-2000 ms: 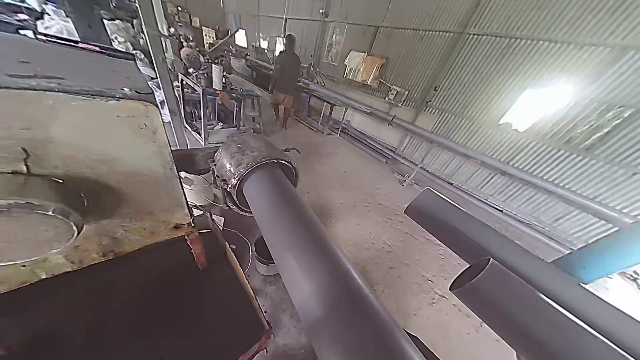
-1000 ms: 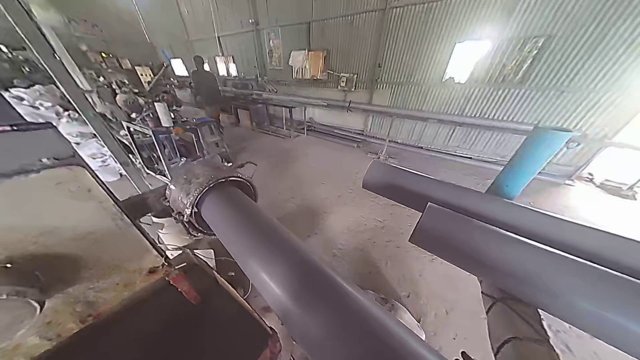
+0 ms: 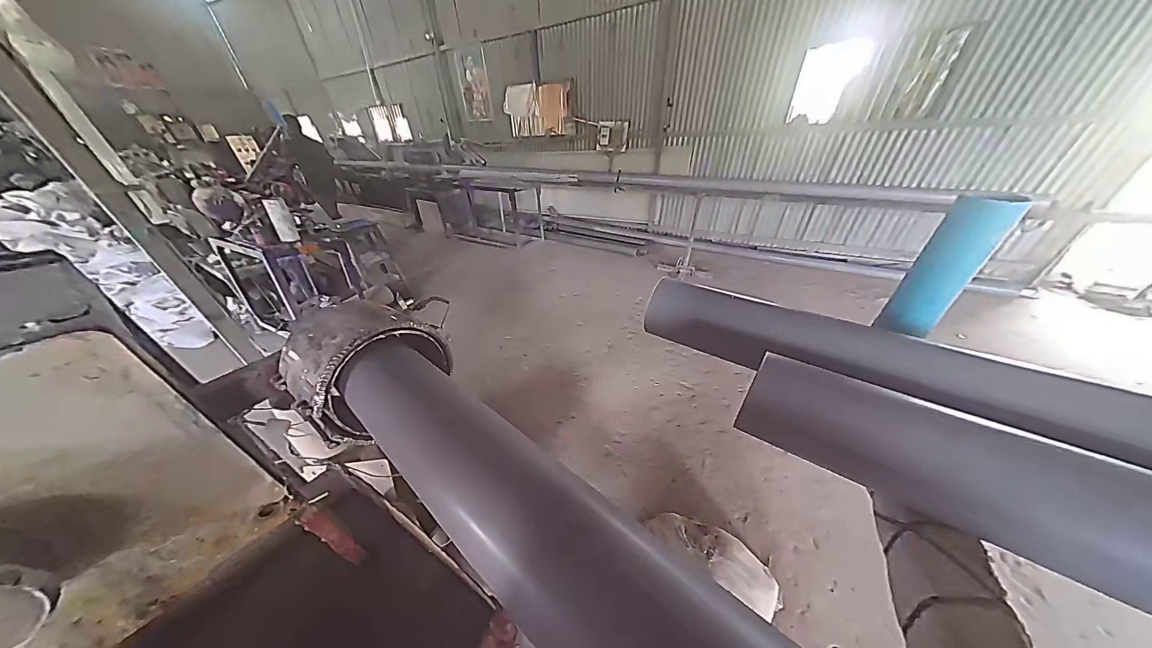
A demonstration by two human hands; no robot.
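Neither my left hand nor my right hand shows in the head view. A dark grey plastic pipe point(image 3: 513, 486) runs from the bottom centre up to the left, its far end inside a round, crusted metal collar point(image 3: 310, 360). To the right lie two more grey pipes, a farther one point(image 3: 810, 346) and a nearer one point(image 3: 918, 450), side by side with their ends pointing left. What bears these two pipes is not clear. Behind them a blue pipe or post point(image 3: 954, 265) stands tilted.
A rusty metal surface point(image 3: 117, 432) fills the lower left. A white sack-like thing point(image 3: 720, 558) lies on the dirt floor point(image 3: 576, 360). Long pipes point(image 3: 765, 187) run along the corrugated wall. A person point(image 3: 310, 166) stands by cluttered equipment at the back left.
The view has swung to the right, bringing the blue pipe or post more fully into sight. The person at the back is farther off to the left in the picture.
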